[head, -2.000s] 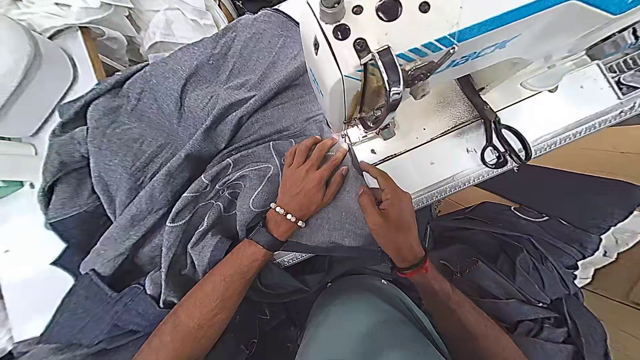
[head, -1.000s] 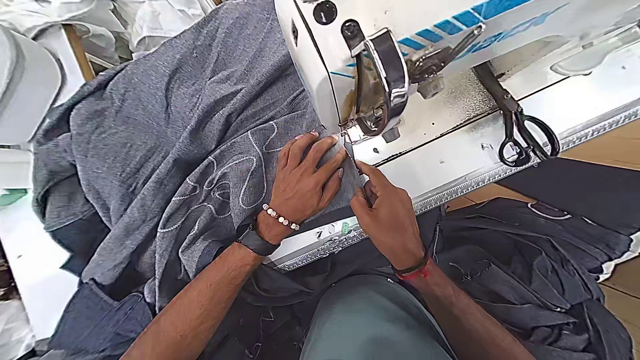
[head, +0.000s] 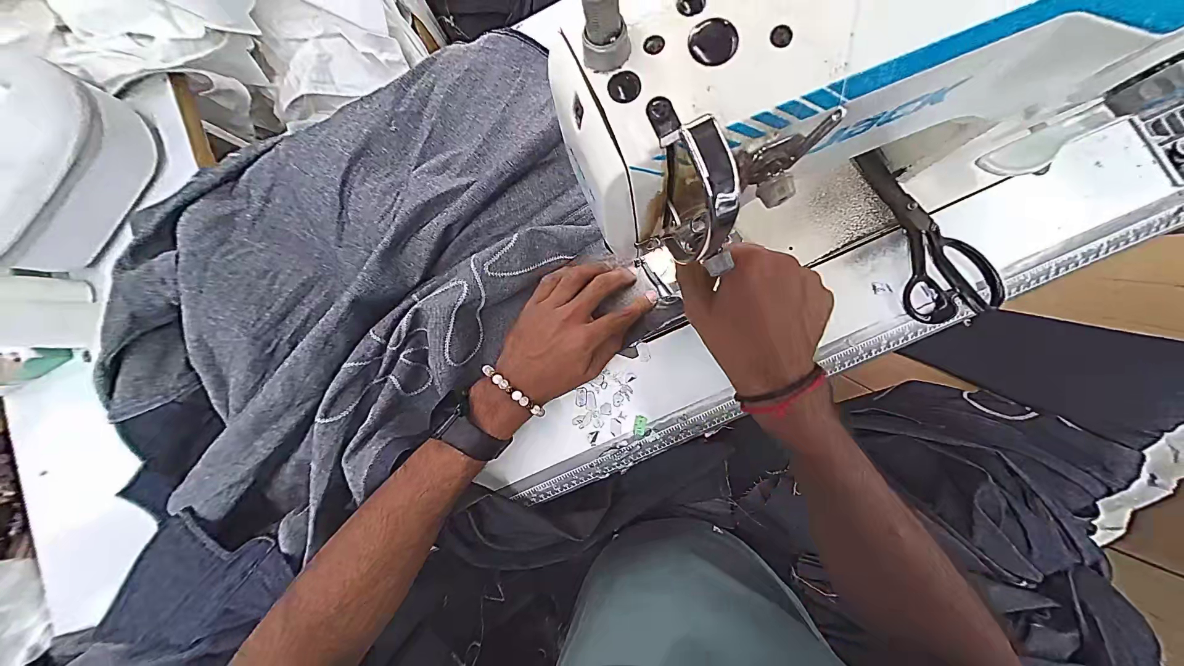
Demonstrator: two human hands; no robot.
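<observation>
A white and blue Jack sewing machine (head: 601, 185) stands over a grey denim-like garment (head: 370, 203) with pale curving stitching. My left hand (head: 569, 328) lies on the cloth just left of the lit presser foot (head: 659, 268), its fingertips close to the needle area. A beaded bracelet and a dark watch are on that wrist. My right hand (head: 758, 324) is bent in at the right of the needle, beside the chrome thread take-up guard (head: 717, 185). Its fingertips are partly hidden behind machine parts, and whether they hold anything does not show.
Black-handled scissors (head: 953, 277) lie on the machine bed to the right. Small scraps (head: 606, 398) and a measuring strip (head: 647, 444) are at the table's front edge. Dark cloth (head: 971, 481) hangs over my lap and to the right. White pieces (head: 65, 176) are stacked at the left.
My right hand has moved from the cloth in front of the needle to the needle's right side. The cloth near my left hand has shifted back, baring scraps on the table.
</observation>
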